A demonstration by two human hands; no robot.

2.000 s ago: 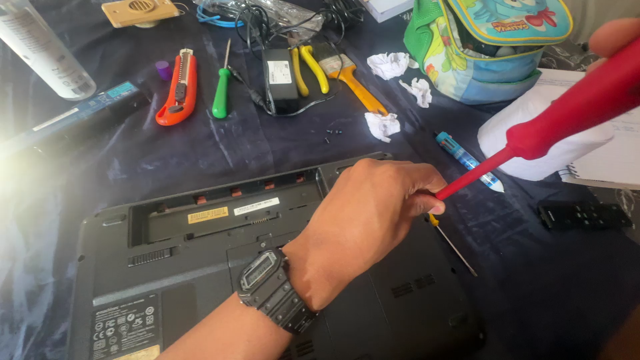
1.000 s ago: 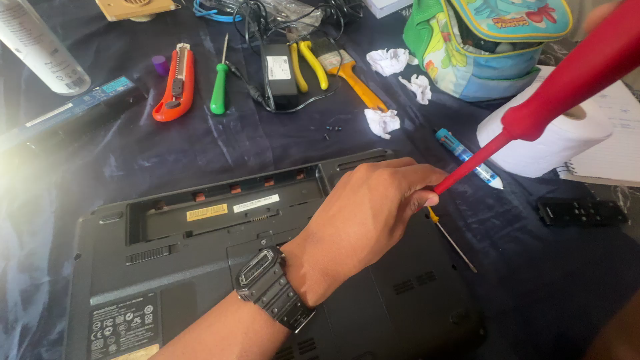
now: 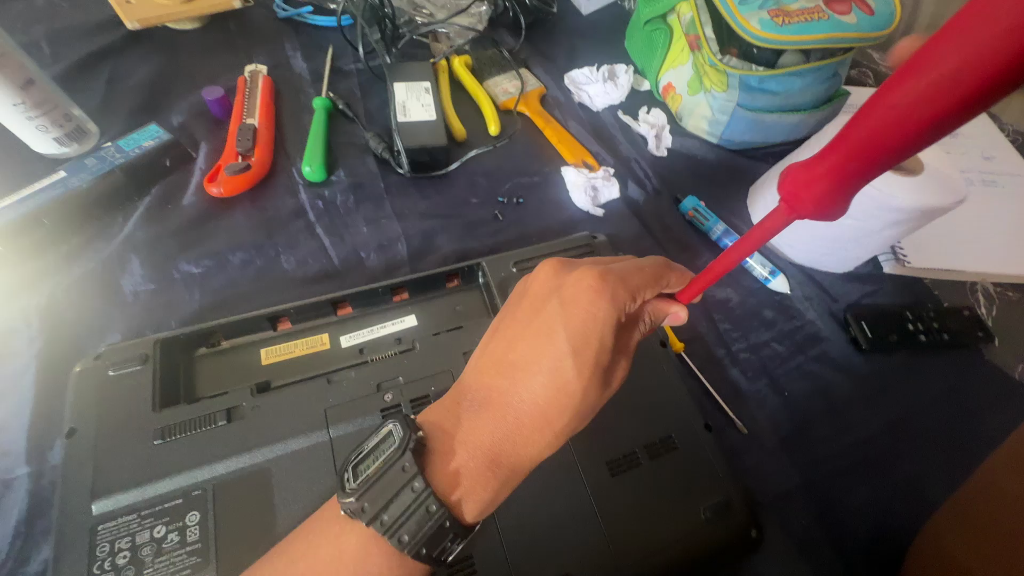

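Observation:
My left hand (image 3: 552,352), wearing a black digital watch (image 3: 400,488), pinches the lower shaft of a red screwdriver (image 3: 888,128) between thumb and fingers. The tool slants up to the right, its tip hidden by the hand. Of my right hand (image 3: 904,52) only a blurred finger shows, against the far side of the red handle; the rest is hidden or out of frame. Beneath my left hand lies an upturned black laptop (image 3: 264,472), its battery bay (image 3: 232,372) uncovered. A small yellow-handled screwdriver (image 3: 712,388) lies at its right edge.
Small screws (image 3: 510,200) lie beyond the laptop. Behind are a red utility knife (image 3: 244,136), green screwdriver (image 3: 318,140), power adapter (image 3: 416,116), yellow-handled pliers (image 3: 476,92) and brush (image 3: 552,132). A pen (image 3: 732,244), paper roll (image 3: 856,204) and black remote (image 3: 920,328) lie right.
The finger of my right hand has shifted along or around the red handle and shows less than before. My left hand stays at the shaft.

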